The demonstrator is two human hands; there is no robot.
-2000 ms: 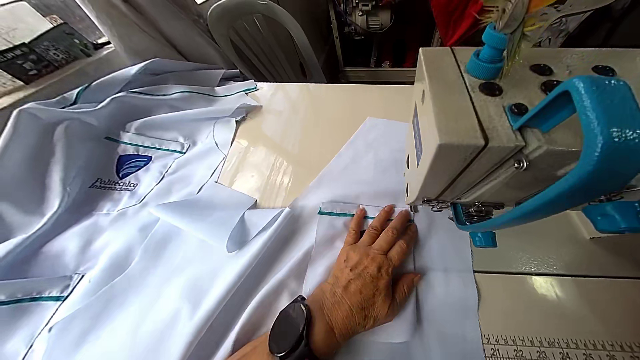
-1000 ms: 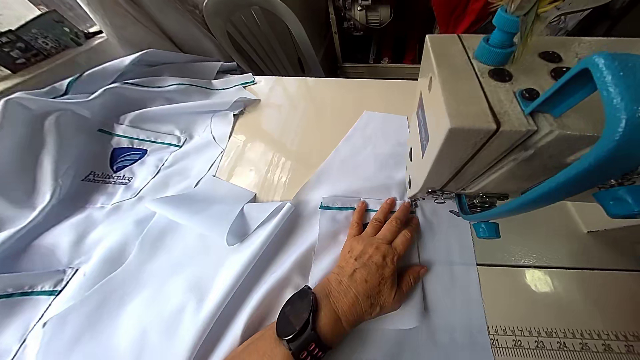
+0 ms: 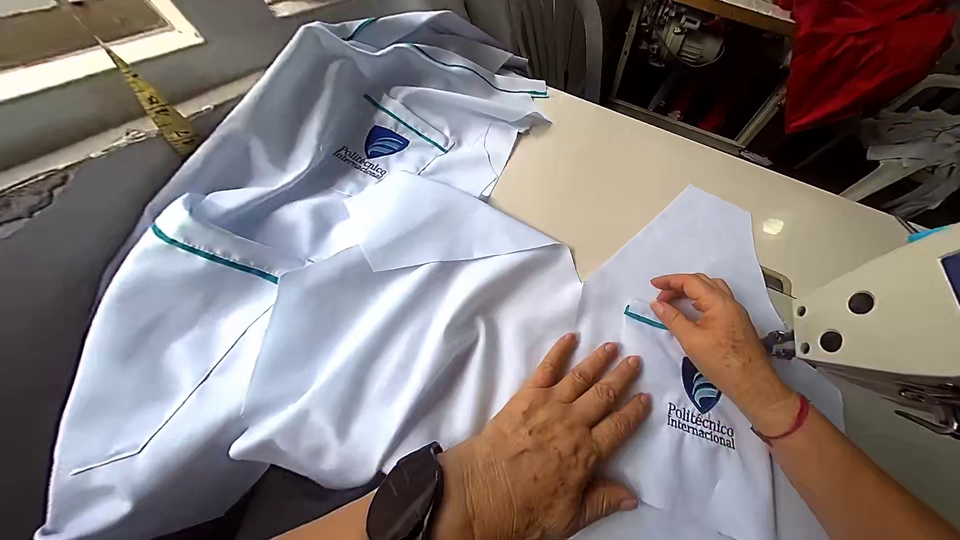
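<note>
My left hand [image 3: 555,442], with a dark watch at its wrist, lies flat on a white cloth panel [image 3: 675,232], fingers spread. Beyond it, my right hand [image 3: 712,330] has its thumb and index finger close together at the top edge of a white pocket [image 3: 660,427] with teal trim and a blue embroidered crest. Whether cloth is between those fingertips is unclear. The sewing machine head [image 3: 885,307] stands just right of my right hand, above the panel's right side. More white garment [image 3: 375,337] with teal trim spreads to the left, with another embroidered pocket [image 3: 405,135].
The cream tabletop [image 3: 585,180] shows beyond the cloth. A yellow measuring tape [image 3: 154,109] hangs at the upper left. Behind the table are a grey plastic chair [image 3: 589,45], a motor [image 3: 686,41] in a metal frame and red cloth [image 3: 862,60].
My right hand has come into view at the pocket. The crest on the pocket by the machine now shows. My left hand's fingertips no longer rest by the presser foot. The view has swung considerably.
</note>
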